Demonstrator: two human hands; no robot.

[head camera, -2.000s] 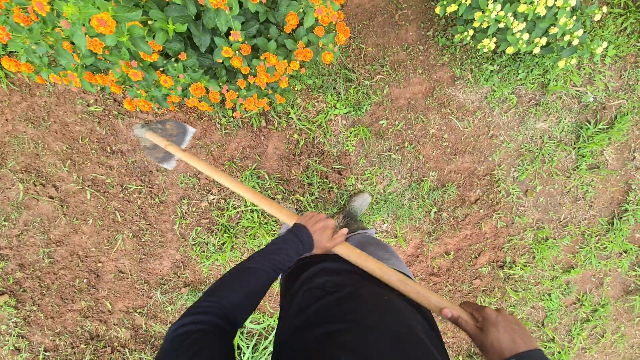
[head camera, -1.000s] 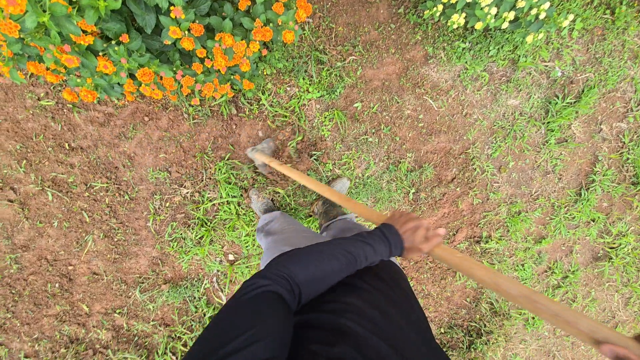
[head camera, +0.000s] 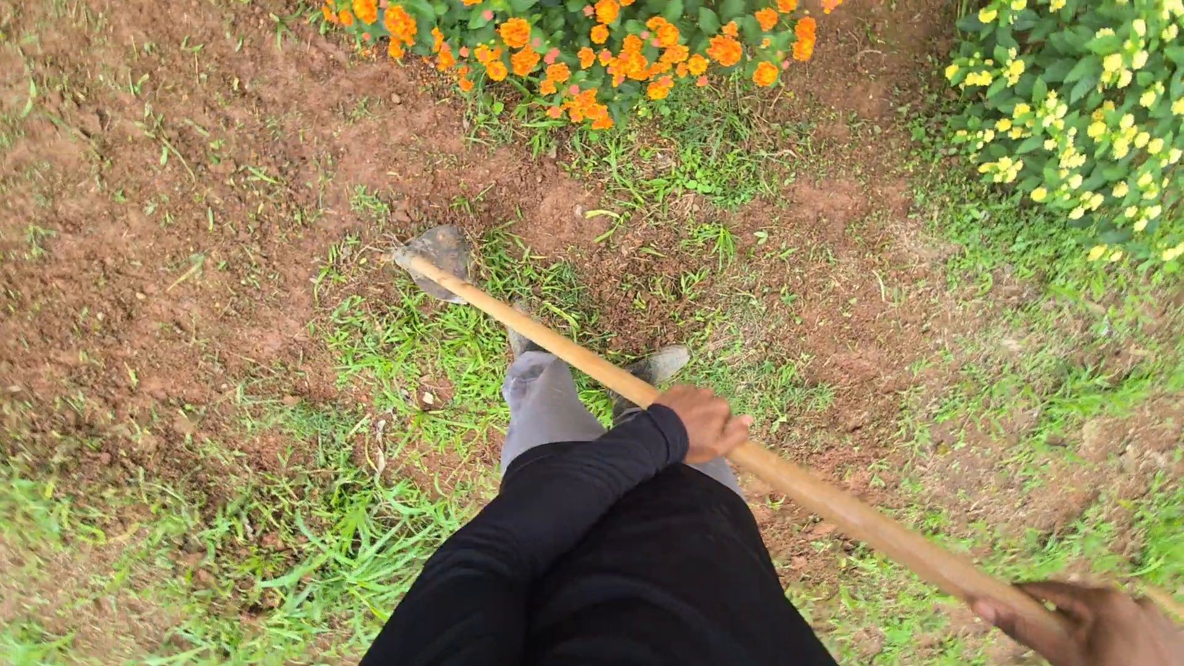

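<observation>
A hoe with a long wooden handle (head camera: 832, 504) runs across my body from lower right to upper left. Its flat, soil-marked metal blade (head camera: 442, 259) lies at the edge of a grass patch (head camera: 425, 347), ahead and left of my feet. My left hand (head camera: 703, 423) grips the middle of the handle, with the black sleeve crossing my front. Nearer the rear end, at the lower right corner, my right hand (head camera: 1078, 615) is wrapped around the wood, partly cut off by the frame edge.
Orange-flowered shrub (head camera: 601, 55) grows at the top, yellow-flowered shrub (head camera: 1082, 120) at upper right. Reddish bare soil (head camera: 231, 166) spreads on the left. My shoe (head camera: 661, 363) stands beside the handle, the other partly behind it. Longer grass (head camera: 324, 546) covers the lower left.
The blade first came in from the far left toward my feet, and is now out to the left of them over the grass. Both hands stay on the handle. The view has shifted.
</observation>
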